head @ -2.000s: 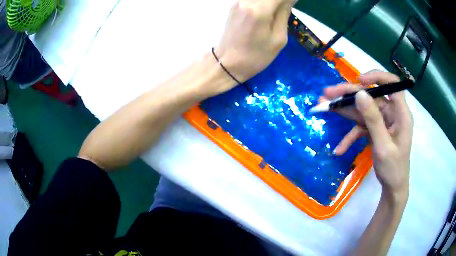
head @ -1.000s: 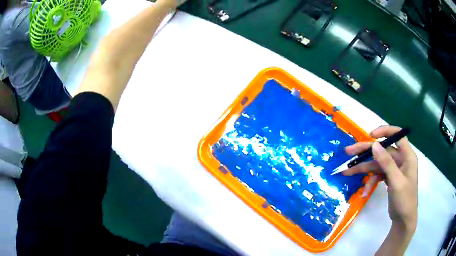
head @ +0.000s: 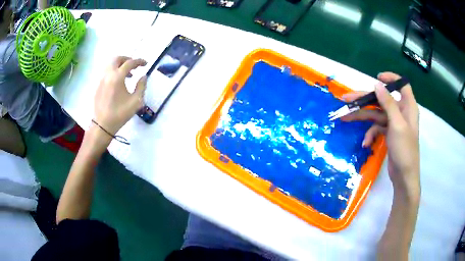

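Observation:
A black phone middle frame [head: 190, 66] lies on the white surface left of the orange tray [head: 246, 184]. My left hand [head: 118, 97] is at the frame's left edge, fingers apart; whether the fingertips touch it is unclear. My right hand [head: 400, 120] holds black-handled tweezers [head: 363, 102] over the right part of the tray, their pale tips pointing left above the blue sheet [head: 285, 102]. The tips look slightly apart, with nothing clearly seen between them. Small pale flecks and glare cover the blue sheet.
A green fan [head: 48, 45] stands at the far left, beside a seated person's grey sleeve [head: 20, 84]. More black frames lie on the dark green surface beyond the tray, one at the top [head: 276, 25] and one at the right [head: 416, 57].
My left hand has come back from the top left edge of the view to beside a frame on the white surface. The tweezers have moved up over the tray relative to its right rim.

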